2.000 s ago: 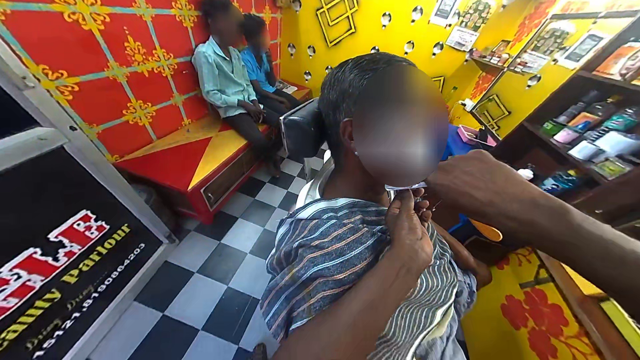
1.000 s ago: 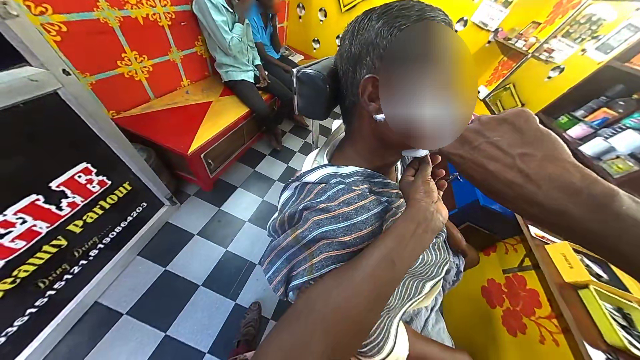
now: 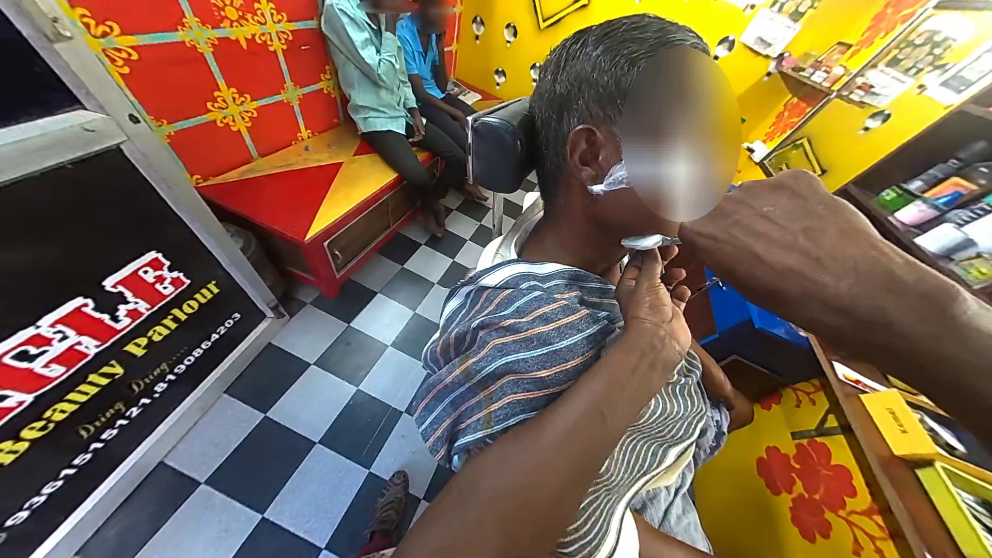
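A seated person (image 3: 566, 217) wears a striped cloth (image 3: 527, 325) over the shoulders, with the head turned to the right. White lather (image 3: 612, 180) lies on the jaw below the ear. Under the chin, my left hand (image 3: 655, 298) pinches a thin object (image 3: 649, 242) coated in white lather; it looks like a razor, though its handle is mostly hidden. My right hand (image 3: 767, 225) reaches in from the right, its back to the camera, close against the lower face. Its fingers are hidden, so whatever they hold cannot be seen.
A padded headrest (image 3: 500, 147) stands behind the person's head. Two people sit on a red and yellow bench (image 3: 310, 194) at the back. At right are a counter with a yellow box (image 3: 899, 422) and a shelf of bottles (image 3: 945, 194). A black sign panel (image 3: 101, 333) stands left.
Both hands stay close to the chin. The person's head and my hands appear larger and nearer than in the earlier views, and the view has shifted.
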